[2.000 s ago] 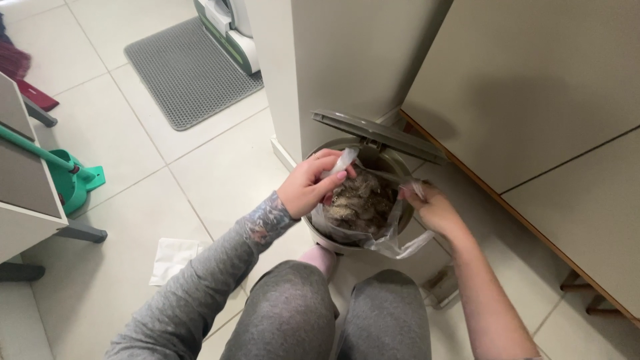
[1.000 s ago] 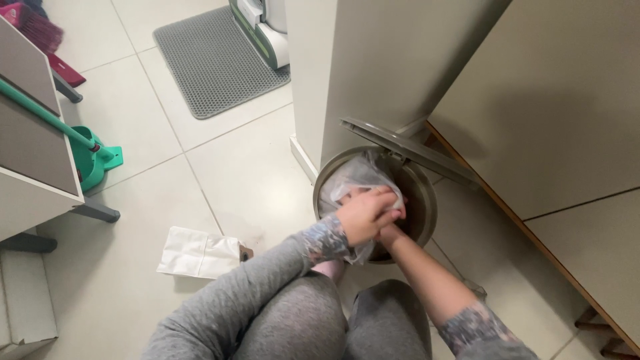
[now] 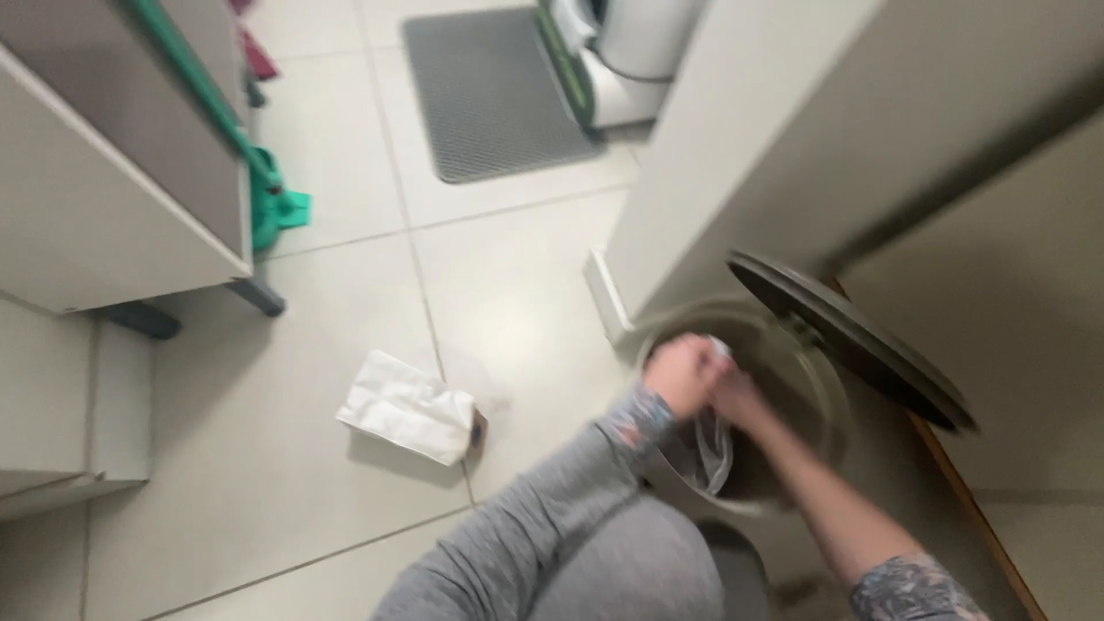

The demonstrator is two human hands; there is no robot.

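A round trash bin (image 3: 832, 414) stands at the lower right, its dark lid (image 3: 854, 341) raised on the hinge. Over its opening, my left hand (image 3: 681, 375) is closed on the gathered top of a translucent plastic bag (image 3: 711, 457). Against it, my right hand (image 3: 731, 392) also grips the bag's top; both hands are blurred and close together. The bag hangs down inside the bin's left part, and its contents are mostly hidden by my hands and forearms.
A white paper bag (image 3: 405, 405) lies on the tiled floor. A wall corner (image 3: 673, 259) adjoins the bin. Farther back are a gray mat (image 3: 500, 95), a white and green appliance (image 3: 625, 86) and a green dustpan (image 3: 272, 207). A cabinet (image 3: 112, 198) stands at the left.
Two seconds ago the bag was spread apart between my hands, with brownish contents showing; now its top is bunched together in both hands. The view has shifted.
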